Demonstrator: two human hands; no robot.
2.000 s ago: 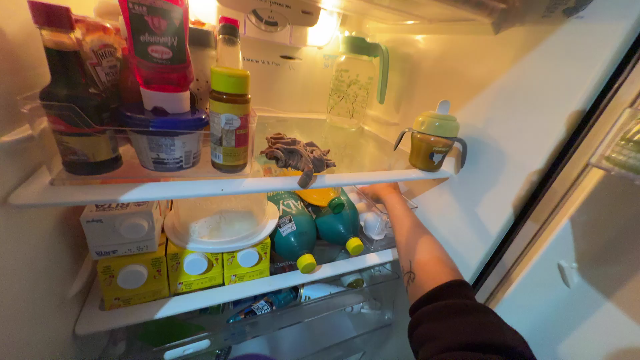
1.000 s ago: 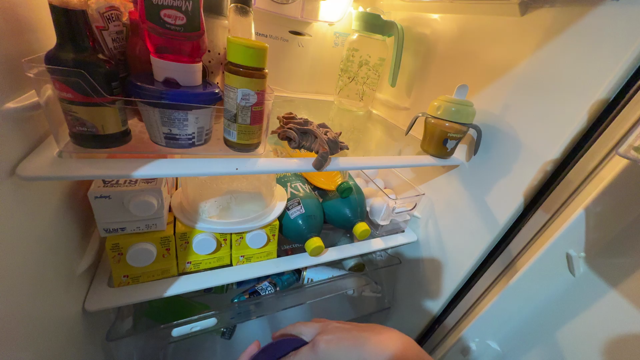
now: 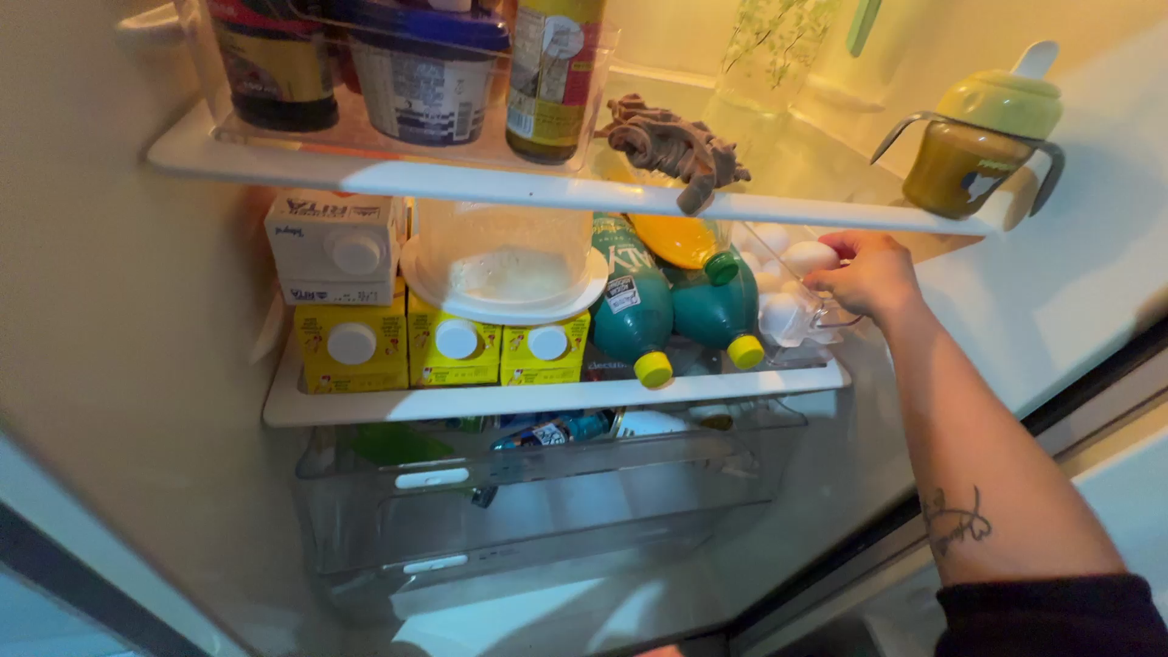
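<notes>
My right hand [image 3: 871, 274] is at the clear plastic egg holder [image 3: 808, 324] on the right of the middle shelf. Its thumb and fingers pinch a white egg [image 3: 810, 258] at the holder's edge. More white eggs [image 3: 762, 242] lie beside and below it. Just left of the holder, two teal bottles with yellow caps [image 3: 716, 310] lie on their sides, with an orange-filled bottle [image 3: 680, 242] resting above them. A small patch of skin at the bottom edge seems to be my left hand [image 3: 659, 651]; its fingers and anything in it are out of frame.
Above the eggs runs the upper shelf's front edge [image 3: 566, 193], with a handled baby cup [image 3: 972, 146] and brown twisted pieces [image 3: 675, 146]. Yellow cartons [image 3: 351, 347] and a lidded plastic container [image 3: 511, 260] stand left. Clear drawers [image 3: 547, 520] sit below; the fridge's side wall is right.
A hand was at the bottom of the view by a purple object one second ago; now my right hand is up at the eggs. The purple object is out of view. The view has moved closer.
</notes>
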